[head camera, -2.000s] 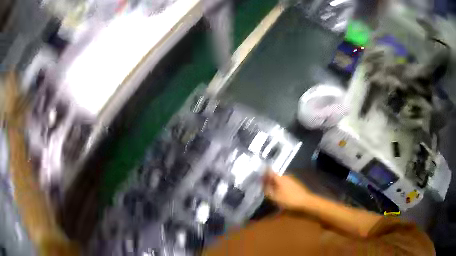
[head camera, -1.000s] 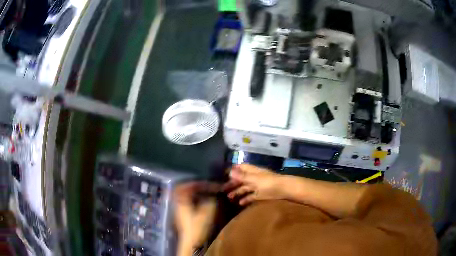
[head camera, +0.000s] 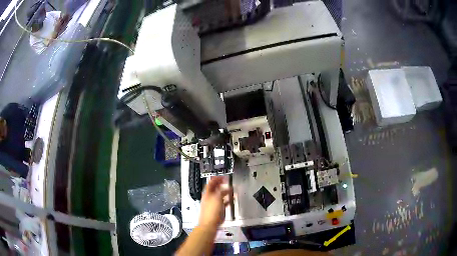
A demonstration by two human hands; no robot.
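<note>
A white screw-driving machine [head camera: 255, 200] stands in front of me. My left hand [head camera: 214, 200] reaches over its bed from below, just in front of the left fixture [head camera: 215, 159]. Its fingers are slightly curled and apart, and no piece shows in them. Black parts with pale labels sit in the left fixture, partly under a dark hose assembly [head camera: 188, 117]. A black housing [head camera: 296, 191] with a pale label lies in the right fixture. My right hand is out of the picture.
A control screen [head camera: 269, 232] and a red button [head camera: 335, 221] are on the machine's front edge. A white fan [head camera: 154, 229], crumpled clear plastic [head camera: 155, 195] and a blue box [head camera: 168, 150] are at left. White boxes [head camera: 393, 95] stand at right. A person [head camera: 46, 29] is at upper left.
The view has turned onto the machine. My left hand has moved from beside the trays to the left fixture. My right hand has left the picture, and the trays are out of view.
</note>
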